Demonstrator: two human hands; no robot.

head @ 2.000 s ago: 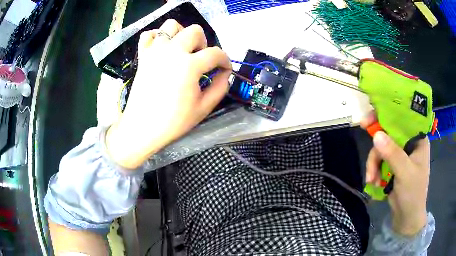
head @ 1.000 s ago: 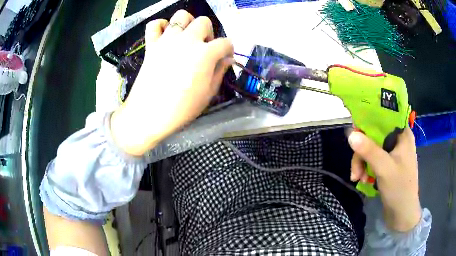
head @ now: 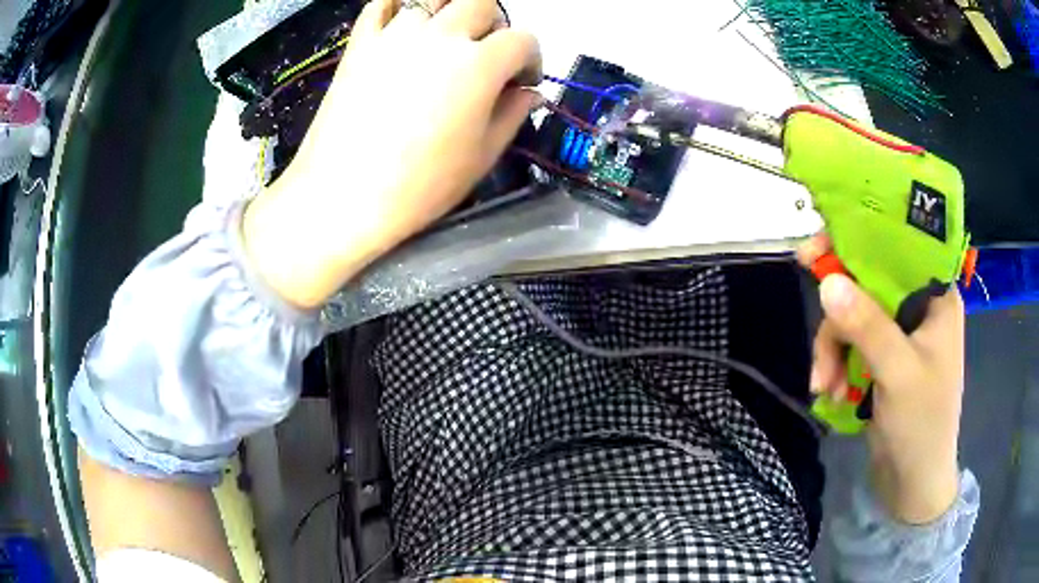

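My right hand (head: pixel 894 364) is closed round the grip of a lime-green soldering gun (head: pixel 872 188). Its long barrel points left over a small black housing (head: pixel 661 188). The tip is over the housing's upper middle, and contact cannot be told. In the housing are a green circuit board (head: pixel 613 173), a blue component (head: pixel 577 147) and a blue wire (head: pixel 613 93). My left hand (head: pixel 399 125) is above the large black main housing (head: pixel 296 97) with fingertips pinched at a thin brown wire (head: pixel 558 111) leading to the small housing. The hand hides much of the main housing.
A silvery wrapping sheet (head: pixel 456 253) lies under the main housing on the white board (head: pixel 741 216). Cut green wires (head: pixel 843 51) lie at the far right. A grey gun cord (head: pixel 638 352) crosses the checked apron (head: pixel 570 444). A dark green conveyor (head: pixel 125 171) runs along the left.
The gun barrel first came left over the small housing, then shifted slightly right. The work and hands now appear higher in the picture. My left hand keeps its pinched pose.
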